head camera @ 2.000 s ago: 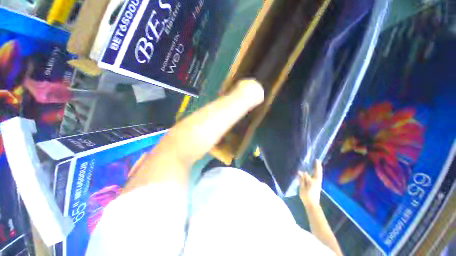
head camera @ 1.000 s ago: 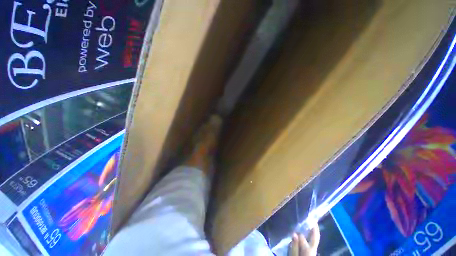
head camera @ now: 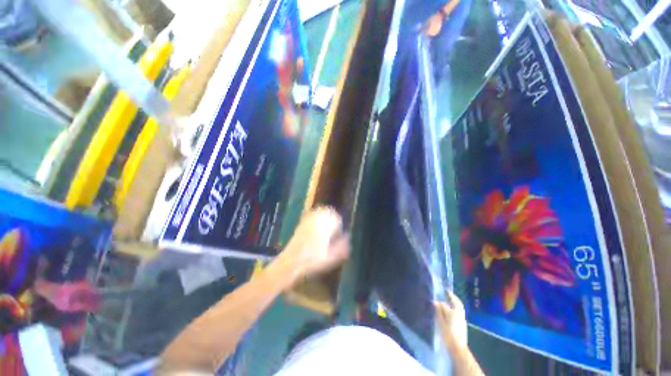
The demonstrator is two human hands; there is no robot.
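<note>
An open-topped TV carton (head camera: 340, 147) stands in front of me, its inside brown and dark. My left hand (head camera: 320, 239) is closed at its near left edge; the fingers are blurred. A television (head camera: 397, 183) in a shiny clear bag (head camera: 434, 169) stands upright just right of the carton. My right hand (head camera: 450, 312) holds the bagged television's near right edge low down, its fingers partly hidden.
Printed TV cartons stand to the left (head camera: 243, 169) and right (head camera: 522, 213). Yellow guide bars (head camera: 110, 132) are at the upper left. A white foam piece (head camera: 43, 351) is at the lower left. Part of another person's arm (head camera: 441, 20) shows at the top. The floor (head camera: 320, 44) is green.
My left arm, which was reaching down inside the carton, is out and its hand is at the carton's edge. The view has pulled back from the opening. My right hand remains at the bagged television.
</note>
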